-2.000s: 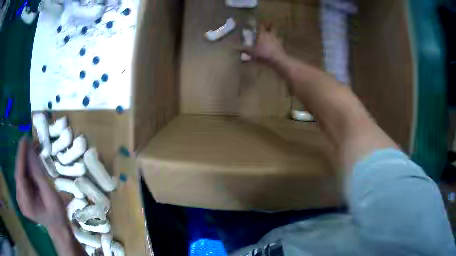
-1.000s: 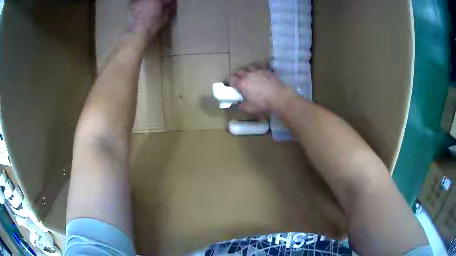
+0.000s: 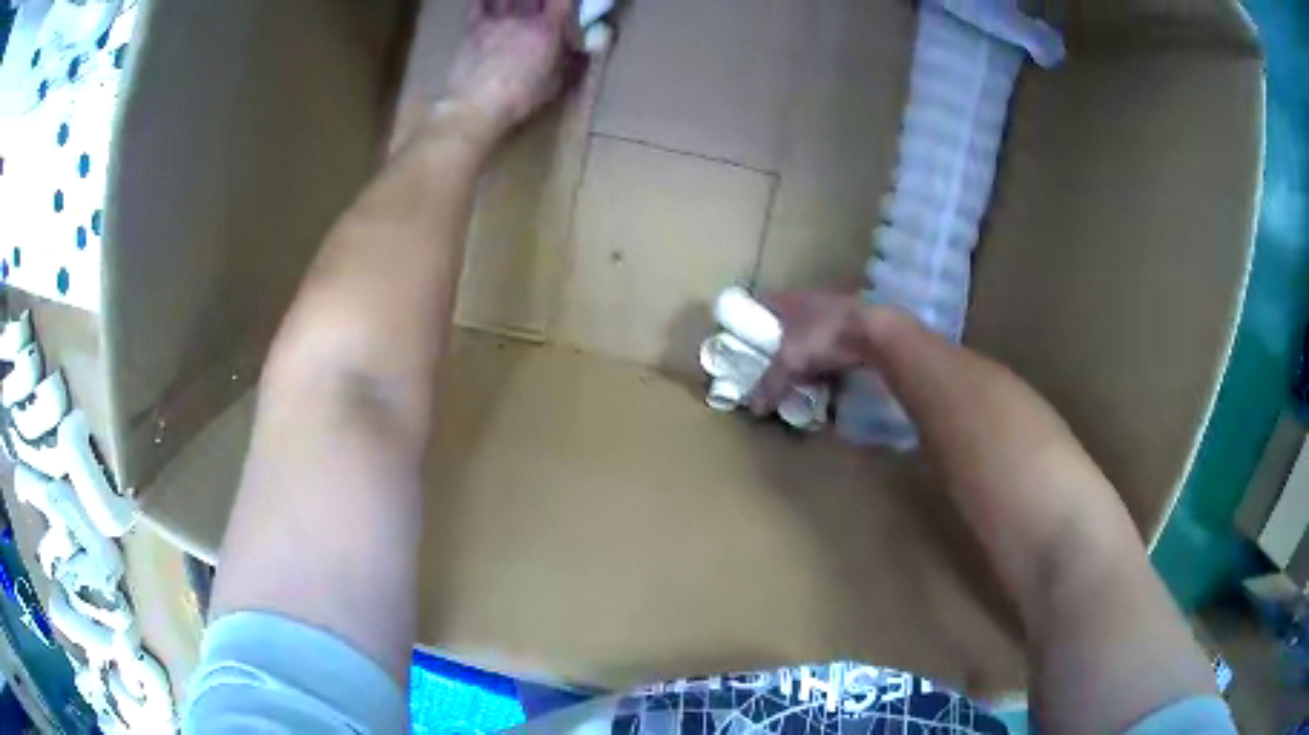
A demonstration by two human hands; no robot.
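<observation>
A large brown carton [image 3: 574, 531] lies open in front of me, with both my arms inside it. My right hand [image 3: 818, 338] is low in the carton, closed around several white housings [image 3: 747, 319] whose ends stick out to the left of the fingers. My left hand [image 3: 510, 65] is at the far left of the carton, partly cut off by the top edge. A white piece [image 3: 593, 22] shows at its fingers, and its grip is partly hidden. A stacked row of white housings [image 3: 933, 187] in clear wrap stands right of my right hand.
A pile of loose white housings [image 3: 86, 546] lies on the bench left of the carton. A white sheet with dark dots [image 3: 50, 158] is at the upper left. Green floor [image 3: 1220, 431] and part of a brown box [image 3: 1278, 495] show at the right. Something blue [image 3: 467, 701] is below the carton.
My right hand has moved down towards the carton's near side and now holds more housings. The single housing lying there no longer shows separately. A white piece now shows at my left hand.
</observation>
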